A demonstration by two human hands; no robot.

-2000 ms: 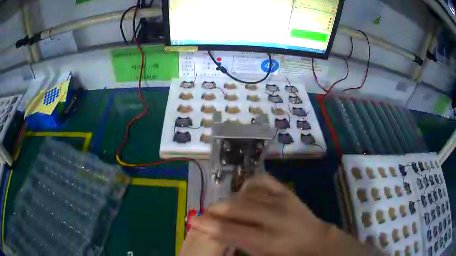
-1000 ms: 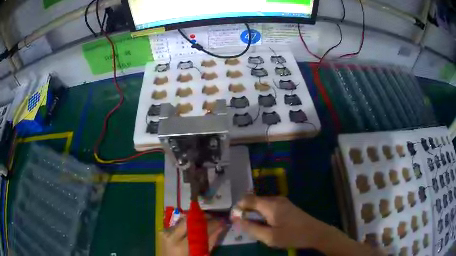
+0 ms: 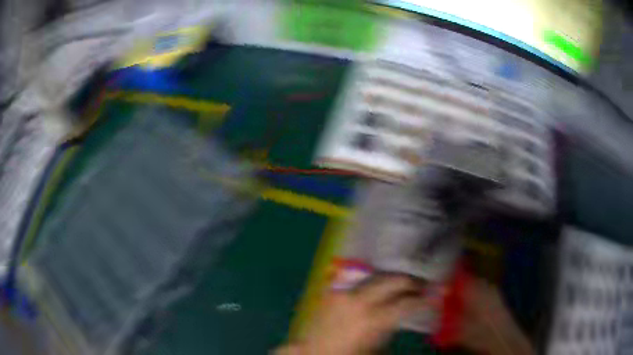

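Observation:
The view is strongly blurred. The test fixture (image 3: 461, 170) stands right of centre on its pale flat plate (image 3: 389, 229), with the red clamp handle (image 3: 452, 305) pointing down towards me. My left hand (image 3: 368, 312) is at the plate's front left, close to a small red-and-white part (image 3: 349, 274). My right hand (image 3: 489, 315) is at the right of the red handle, partly hidden by it. Blur hides the fingertips of both hands and anything they hold. No wired unit can be made out at the fixture.
A white foam tray (image 3: 338, 142) lies behind the fixture. Another foam tray (image 3: 572, 305) is at the right edge. A clear ridged blister tray (image 3: 139, 222) lies at left. A blue-and-yellow box (image 3: 156, 76) is back left. The monitor (image 3: 513, 21) is at the top right.
The whole view has swung left and tilted, so the bench things appear further right. The left hand now shows left of the handle, the right hand close beside it.

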